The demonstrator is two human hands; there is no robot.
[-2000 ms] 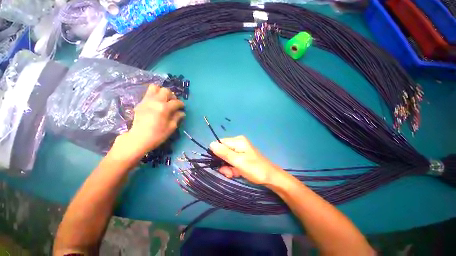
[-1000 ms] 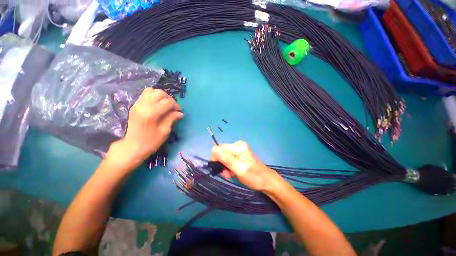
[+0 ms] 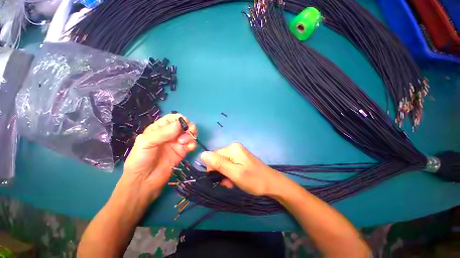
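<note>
My left hand [image 3: 159,146] holds a short black sleeve [image 3: 183,124] at its fingertips, at the tip of a thin black cable [image 3: 200,145]. My right hand [image 3: 237,169] grips that cable, with more black cables passing under its fingers. The working bundle [image 3: 262,201] lies below my right hand, its stripped ends [image 3: 181,189] pointing left. A pile of black sleeves [image 3: 136,111] spills from the clear plastic bag [image 3: 70,101] at the left. Whether the sleeve is on the tip is hard to tell.
Large cable bundles [image 3: 323,95] curve across the back and right, with a pale tie [image 3: 433,164] at the right. A green roll [image 3: 305,23] stands beside cable tips. Blue bin [image 3: 403,30] and red bin [image 3: 439,25] are at upper right. Two tiny black pieces [image 3: 222,119] lie mid-table.
My left hand has left the sleeve pile and moved right, now with a sleeve at the cable tip. My right hand stays on the cables. The camera view has shifted.
</note>
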